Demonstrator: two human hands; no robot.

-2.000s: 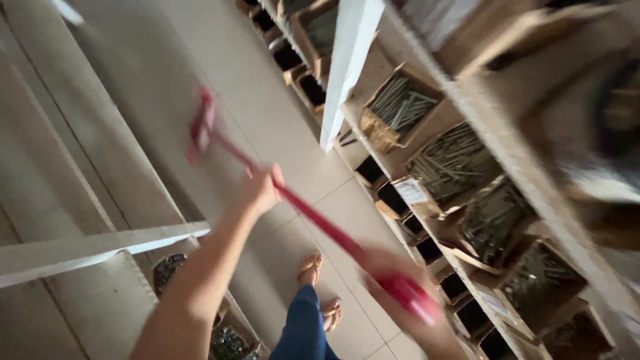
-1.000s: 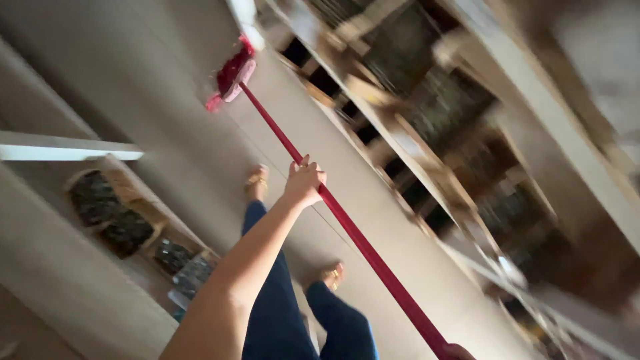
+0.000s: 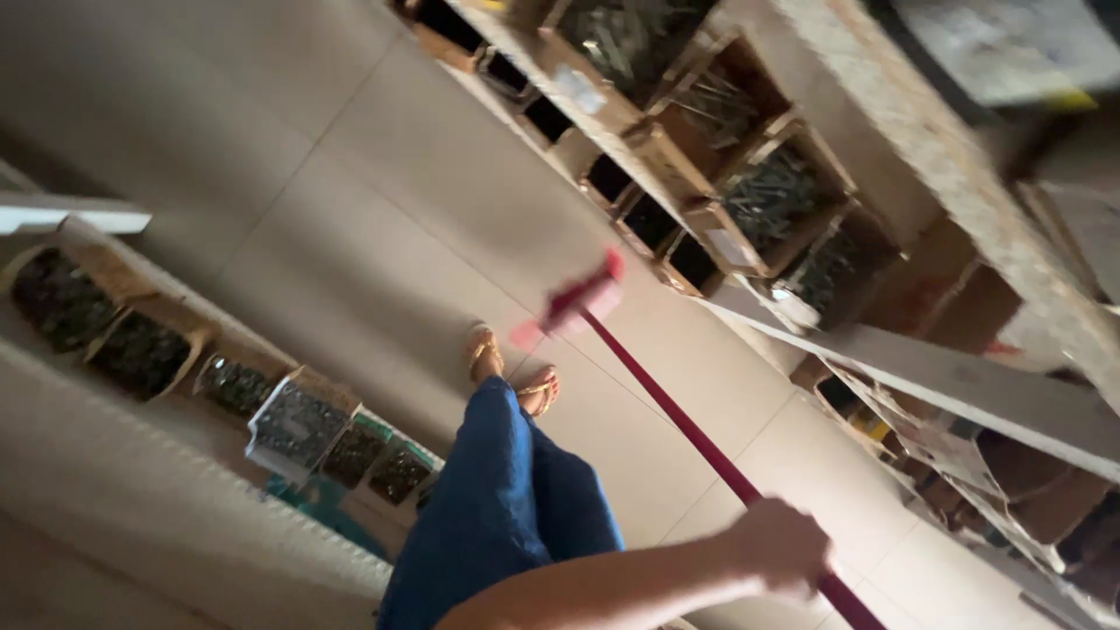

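My left hand (image 3: 779, 544) is closed around the red handle of a broom or mop (image 3: 669, 407), low and right of centre. The handle slants from the lower right up to a blurred red and pink head (image 3: 582, 302), which is over the tiled floor just beyond my sandalled feet. The bristles or cloth of the head are too blurred to tell apart. My right hand is out of view, as is the far end of the handle.
On the right, a shelf (image 3: 927, 157) carries open cardboard boxes of metal fasteners (image 3: 774, 197), with dark compartments below. A lower left shelf holds several boxes of small hardware (image 3: 140, 354). White uprights (image 3: 962, 394) stand on both sides. My sandalled feet (image 3: 538, 389) are on the tiles (image 3: 420, 201).
The red head, farther from my feet one second ago, is now close to them. My right hand, at the handle in the earlier frames, has left the view. The view has shifted and turned.
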